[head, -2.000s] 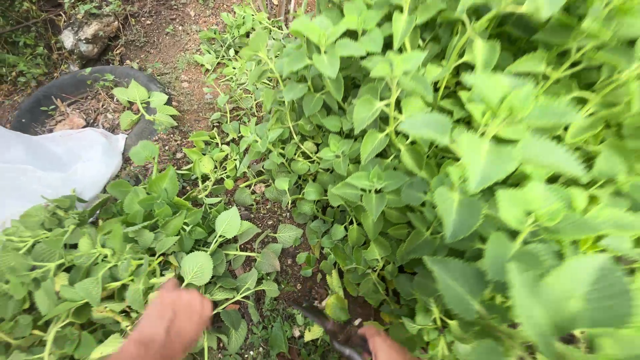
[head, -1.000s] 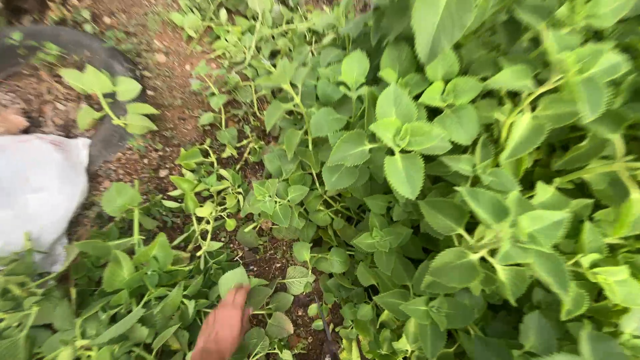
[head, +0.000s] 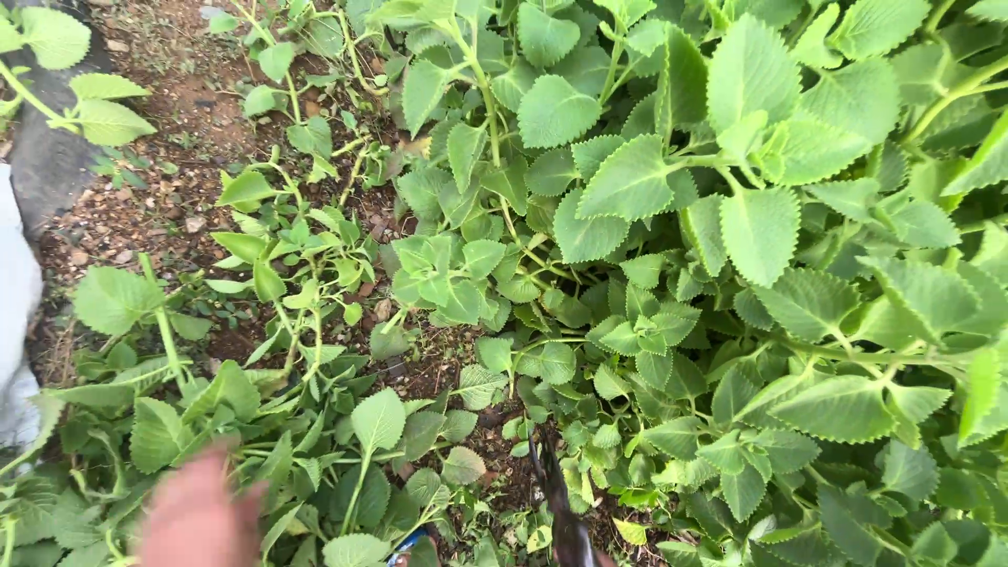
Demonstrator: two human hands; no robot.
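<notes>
My left hand [head: 201, 508], blurred, is at the lower left over a heap of leafy green stems [head: 228, 394]. Whether it holds anything does not show. A dark metal cutting tool [head: 563, 504], perhaps pruning shears, points up from the bottom edge right of centre. Only a sliver of my right hand [head: 605, 559] shows beside its lower end, at the frame's edge. The tool's tip is over the soil, next to low leaves. A dense bush with thick, scalloped leaves [head: 760, 228] fills the right side.
Reddish stony soil [head: 185, 189] runs between the plants. At the left edge lie a white sheet or sack [head: 16, 331] and a dark curved rim [head: 55, 157], with a leafy sprig [head: 59, 118] over it. Something blue [head: 409, 543] shows among leaves at the bottom.
My left hand has moved left, away from the leaves near the middle where it was a second ago. The view has shifted closer over the plants.
</notes>
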